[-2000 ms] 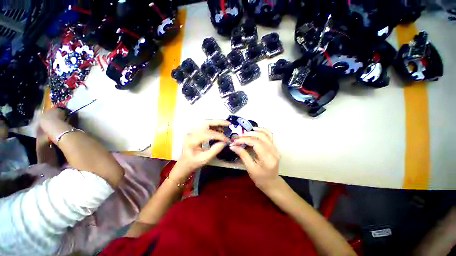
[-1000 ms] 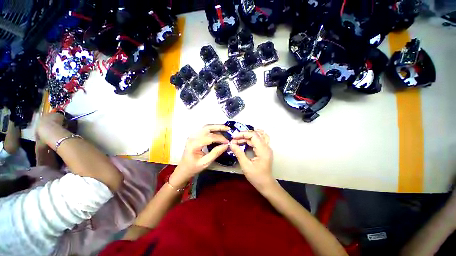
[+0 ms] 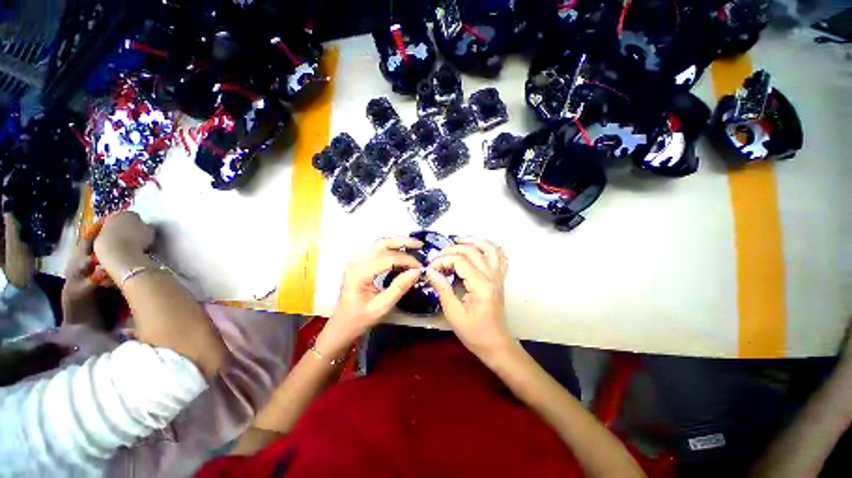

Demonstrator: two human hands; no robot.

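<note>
A black camera housing (image 3: 432,245) with pale parts inside lies at the table's front edge, between and under my hands. My left hand (image 3: 378,280) is at its left side and my right hand (image 3: 475,285) at its right. Thumbs and index fingertips of both hands meet over the housing and pinch something tiny and pale, perhaps a plug connector (image 3: 426,270); it is too small to tell which hand grips it. The fingers cover most of the housing's inside.
Camera modules (image 3: 428,205) lie grouped beyond my hands. Housings with boards sticking up (image 3: 558,177) stand at right, other housings (image 3: 245,140) at upper left. A ring board pile (image 3: 129,140) lies far left, near a neighbour's arm (image 3: 173,299). Another arm shows at lower right.
The view has shifted slightly. My fingertips stay together over the housing, with only small finger movements. The neighbour's hand at left has moved and an orange-handled thing now shows by it.
</note>
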